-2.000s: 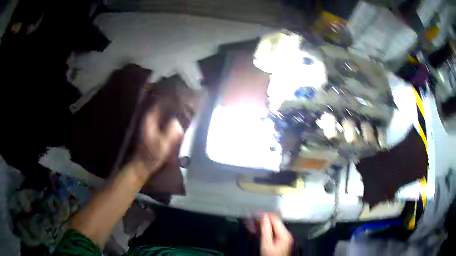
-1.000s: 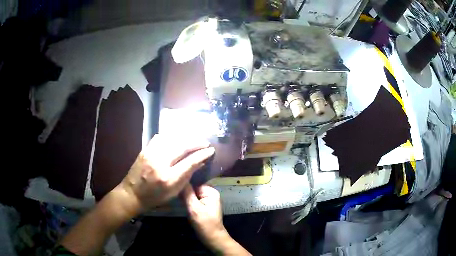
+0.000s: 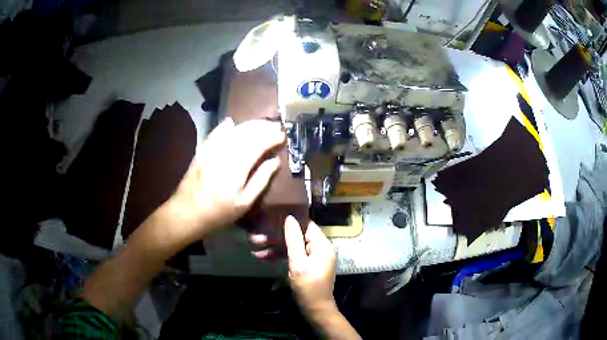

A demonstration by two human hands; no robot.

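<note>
A dark brown fabric piece (image 3: 283, 190) lies on the machine bed, its right edge at the presser foot and needle area (image 3: 296, 149) of the overlock machine (image 3: 379, 70). My left hand (image 3: 229, 169) lies on the fabric with its fingertips just left of the presser foot. My right hand (image 3: 311, 262) grips the near edge of the fabric between thumb and fingers, below the foot. The fabric's underside and part of its left side are hidden by my left hand.
Brown cut pieces (image 3: 160, 172) lie in two stacks at left. A fanned brown pile (image 3: 496, 179) lies on a white sheet (image 3: 437, 207) at right. Hazard tape (image 3: 544, 229) runs down the right edge. Thread cones (image 3: 569, 70) stand behind right. Light grey panels (image 3: 492, 309) lie lower right.
My left hand has moved up and forward to beside the presser foot. My right hand has moved right and up slightly, with the fabric now lying along the foot. The glare at the needle has dimmed.
</note>
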